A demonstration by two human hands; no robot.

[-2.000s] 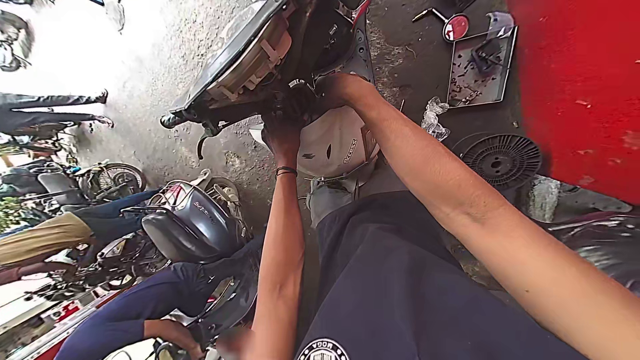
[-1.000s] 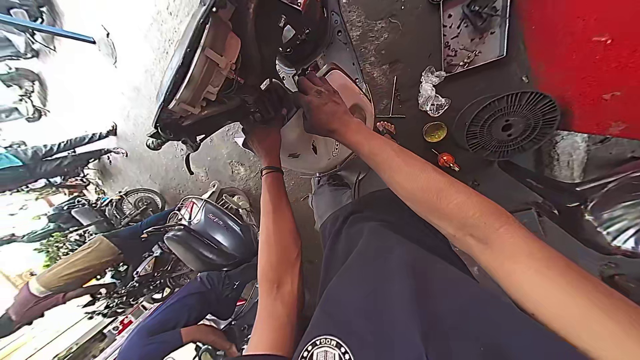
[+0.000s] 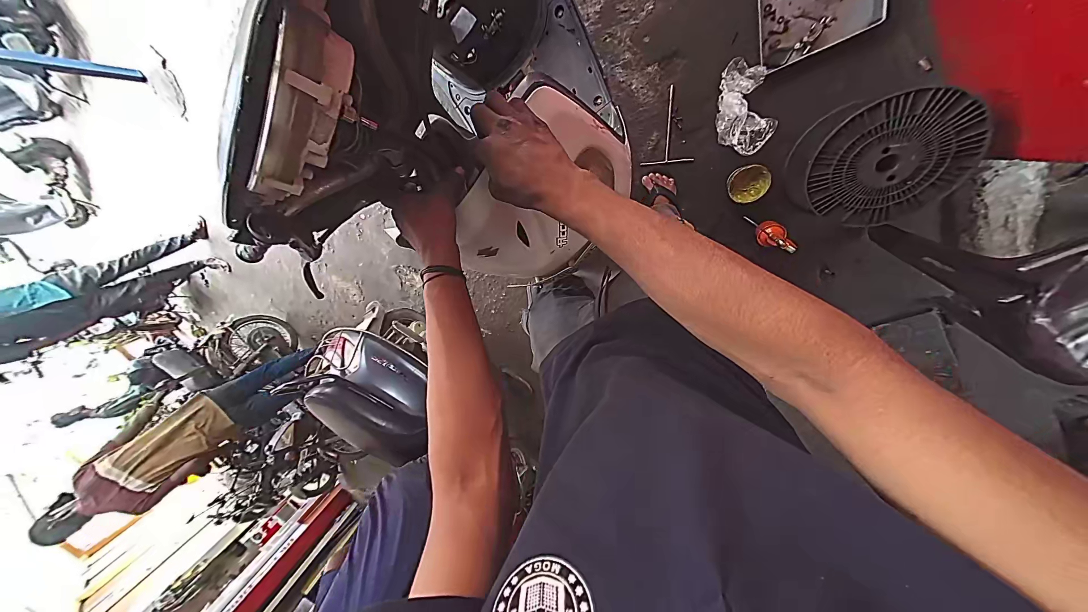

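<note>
A scooter stands before me with its handlebar and headlight assembly (image 3: 314,102) exposed and white body panel (image 3: 544,229) below. My left hand (image 3: 429,217) reaches under the dark handlebar parts, its fingers mostly hidden among them. Close beside it, my right hand (image 3: 523,153) is bent over the same dark parts, above the white panel. Its fingertips are partly hidden, and whether either hand holds something cannot be told. A dark round opening (image 3: 484,34) with a light-coloured rim lies just beyond my right hand.
On the floor to the right are a metal tray (image 3: 820,30) of small parts, a clear plastic bag (image 3: 742,106), a T-handle tool (image 3: 669,127), a yellow cup (image 3: 748,184), an orange item (image 3: 772,235) and a round black grille (image 3: 897,157). Other people and motorcycles are at the left.
My right hand has shifted from within the dark handlebar parts to over the white panel's upper edge, beside my left hand. The view has moved, bringing the yellow cup and orange item into sight.
</note>
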